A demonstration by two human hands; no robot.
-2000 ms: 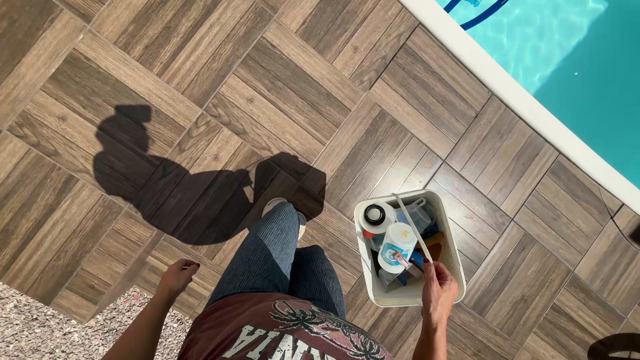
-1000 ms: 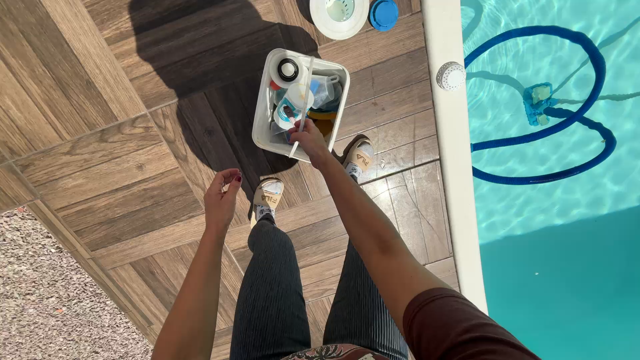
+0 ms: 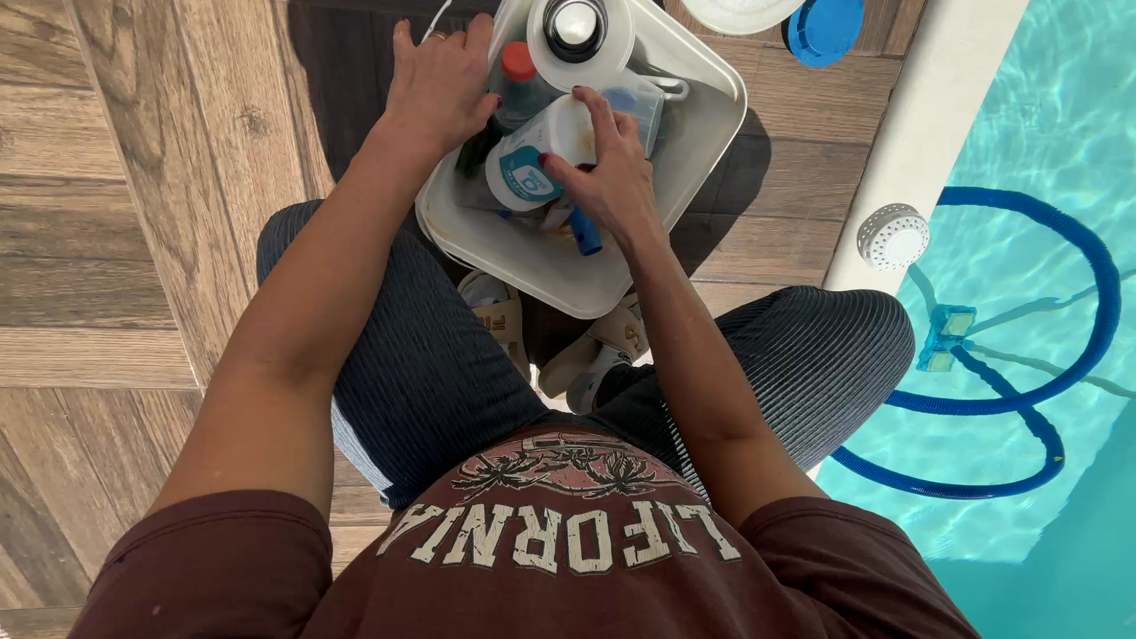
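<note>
A white plastic tub [image 3: 568, 288] stands on the deck in front of my feet, full of bottles and containers. My right hand [image 3: 612, 164] reaches into it, thumb and fingers spread around a white plastic container [image 3: 532, 160] with a teal label; how firmly they grip is unclear. My left hand [image 3: 444, 84] is at the tub's left edge, beside a bottle with a red cap [image 3: 518, 62], fingers bent over the rim area; whether it grips the rim cannot be told. A large white bottle with a black neck [image 3: 577, 27] stands at the tub's far end, near a clear plastic box [image 3: 635, 102].
To the right is a pool with a white edge [image 3: 905, 151], a perforated white plastic fitting [image 3: 893, 237] on it, and a blue pool hose [image 3: 1100, 293] in the water. A blue lid [image 3: 825, 31] and a white round item [image 3: 744, 9] lie beyond the tub.
The tub, first beside me, is now between my knees, which are bent. My left hand has moved from open air to the tub's left edge. The tub's white handle no longer crosses its contents.
</note>
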